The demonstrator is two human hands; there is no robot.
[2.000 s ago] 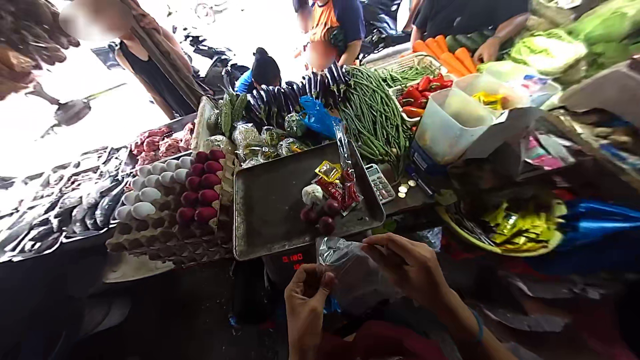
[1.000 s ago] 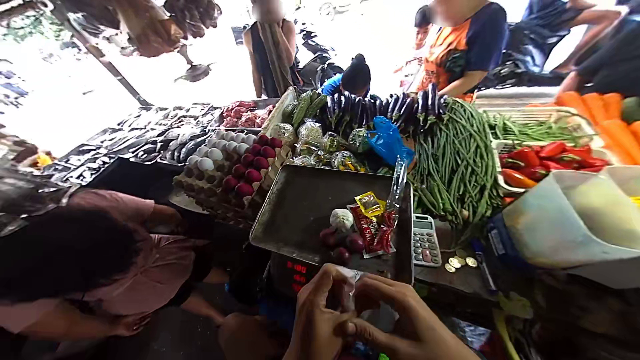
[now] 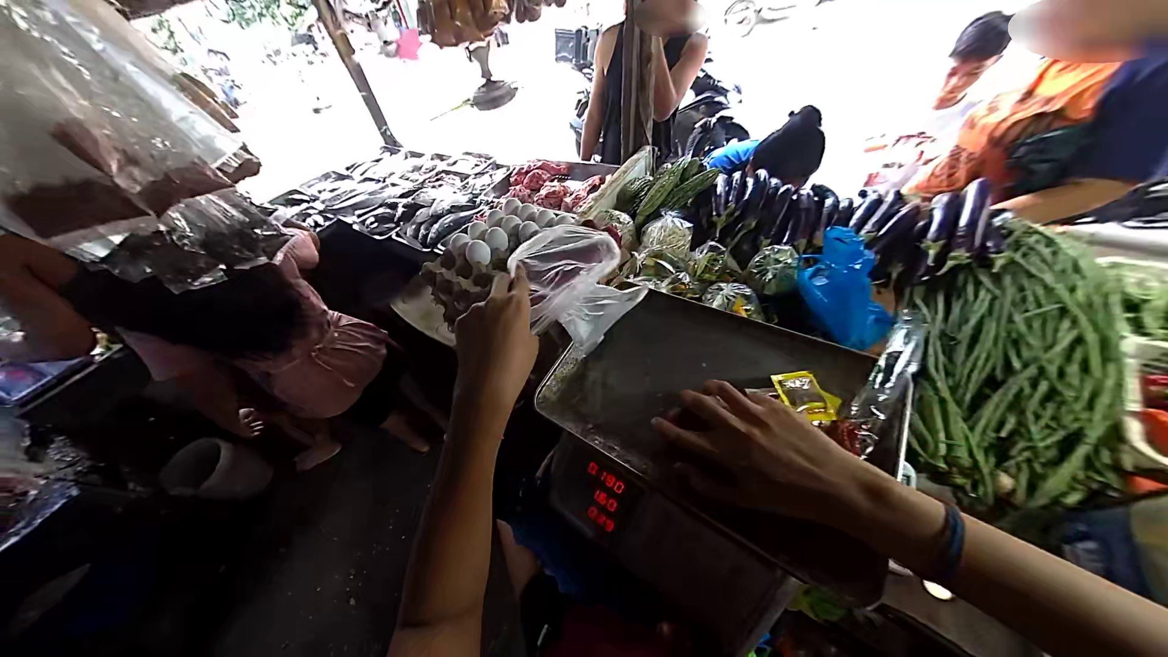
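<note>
My left hand (image 3: 500, 333) grips the edge of a clear plastic bag (image 3: 566, 269), which hangs open beside the egg trays, left of the scale. My right hand (image 3: 739, 438) reaches over the metal pan (image 3: 675, 356) of a digital scale with a lit red display (image 3: 604, 495). Its fingers curl down over the pan and cover whatever lies beneath, so a hold cannot be made out. Just beyond that hand lie yellow sachets (image 3: 805, 394) and a red packet (image 3: 854, 436). A clear plastic wrapper (image 3: 896, 360) lies at the pan's right side.
White eggs (image 3: 495, 239) fill trays at the back left, near fish (image 3: 420, 196) and meat (image 3: 552, 187). Eggplants (image 3: 949, 219), a blue plastic bag (image 3: 841, 287) and long beans (image 3: 1013, 365) border the pan. A crouching person (image 3: 319, 356) is at left; others stand behind the stall.
My hands, together in front of the pan a second ago, are now apart: the left has gone out to the left with the bag, the right lies over the pan. The view has turned left.
</note>
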